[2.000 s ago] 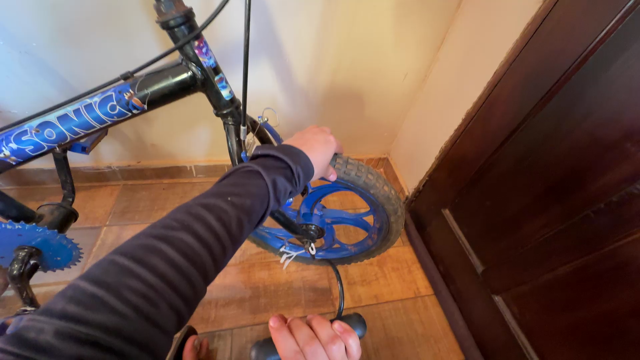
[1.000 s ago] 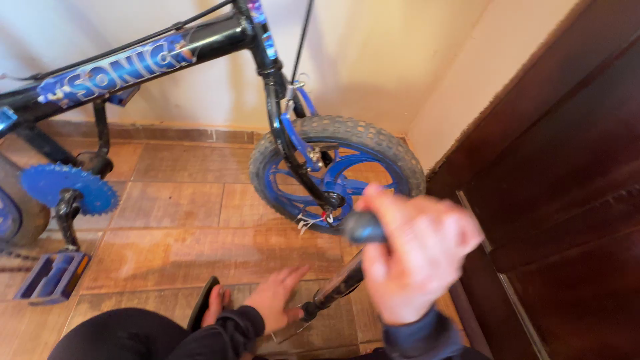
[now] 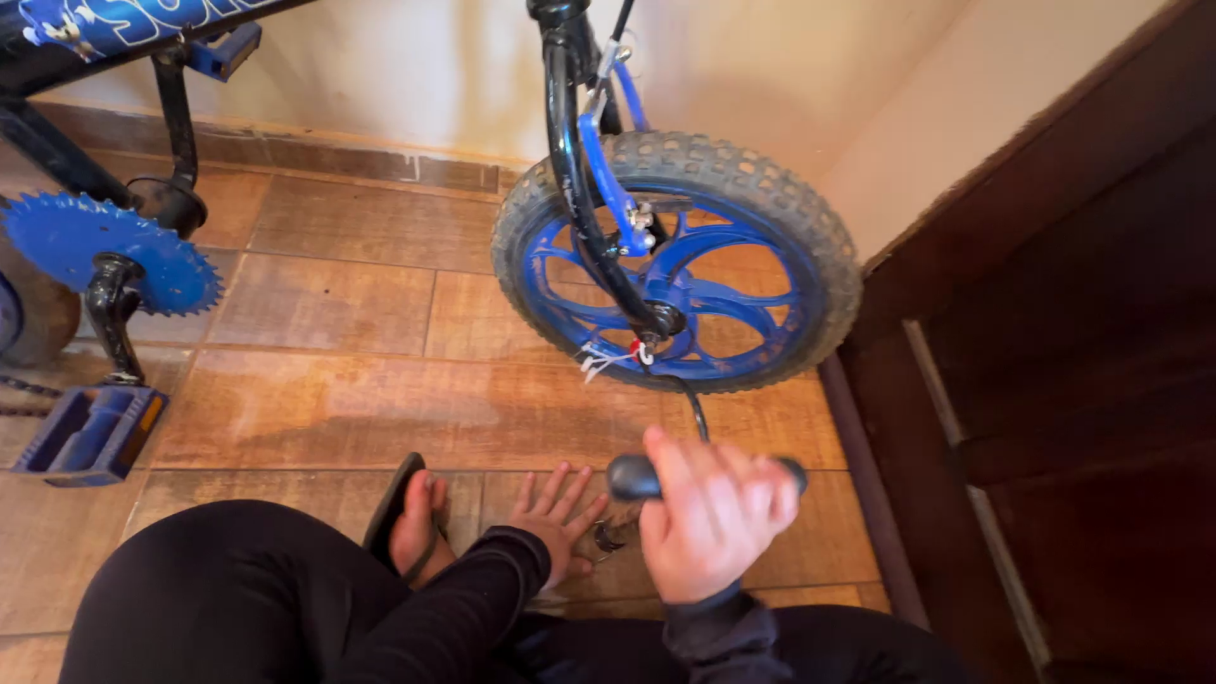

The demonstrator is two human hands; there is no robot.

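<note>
My right hand [image 3: 712, 513] grips the black T-handle [image 3: 635, 478] of a bicycle floor pump. Beside the pump's lower part, my left hand [image 3: 559, 521] is low near the floor with its fingers spread. A black hose [image 3: 696, 408] runs from the pump up to the blue front wheel, where it meets the wheel low by the hub; the exact joint is hard to see. The knobby front tyre [image 3: 826, 237] and the black fork [image 3: 570, 180] stand ahead of my hands. White ties [image 3: 600, 361] stick out near the axle.
The blue chainring [image 3: 114, 252] and a blue pedal [image 3: 95, 435] are on the left. A dark wooden door [image 3: 1073, 380] bounds the right side, and a pale wall [image 3: 399, 76] is behind the bicycle. My foot in a flip-flop [image 3: 394, 508] rests on the tiled floor [image 3: 323, 408].
My left hand was on the front tyre two seconds ago and is now low beside the pump. My right hand has stayed on the pump handle, which was higher one second ago and is now lower.
</note>
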